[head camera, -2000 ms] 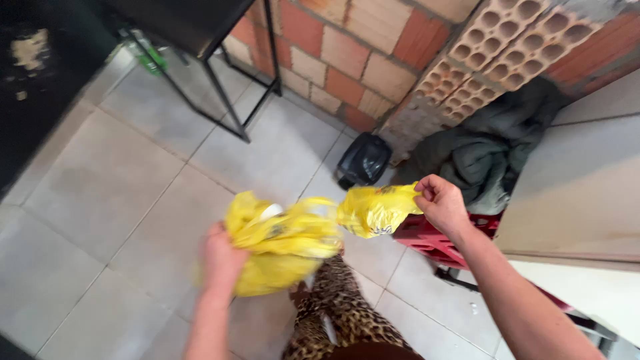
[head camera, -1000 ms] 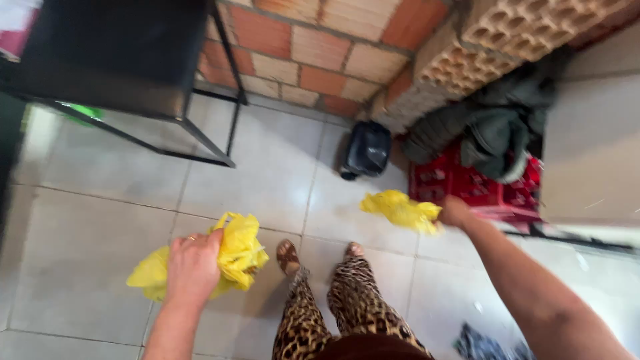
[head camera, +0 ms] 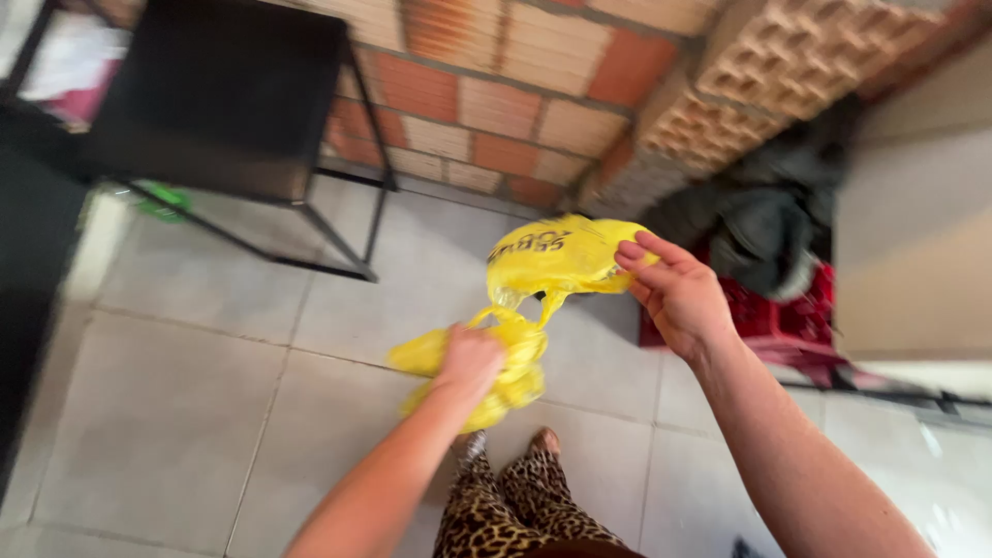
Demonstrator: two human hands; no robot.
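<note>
My left hand [head camera: 471, 358] is closed around a crumpled bunch of yellow plastic bags [head camera: 521, 358], low in front of my legs. To its upper right, my right hand [head camera: 673, 288] pinches the edge of another yellow plastic bag [head camera: 570, 249], which bears dark printing. That bag's handles hang down and touch the bunch at my left hand; whether they are joined to it, I cannot tell. Motion blurs both hands somewhat, and the left palm is hidden.
A black metal-framed table [head camera: 225, 93] stands at the upper left by a brick wall [head camera: 496, 101]. On the right, a red plastic crate [head camera: 744, 329] holds dark cloth [head camera: 763, 232] beside a pale panel [head camera: 914, 225]. Grey floor tiles [head camera: 163, 403] lie around my feet.
Both hands, apart one second ago, have come together, the left moving right with its bunch. The smaller yellow bag at my right hand now spreads wider. The dark object on the floor is now mostly covered.
</note>
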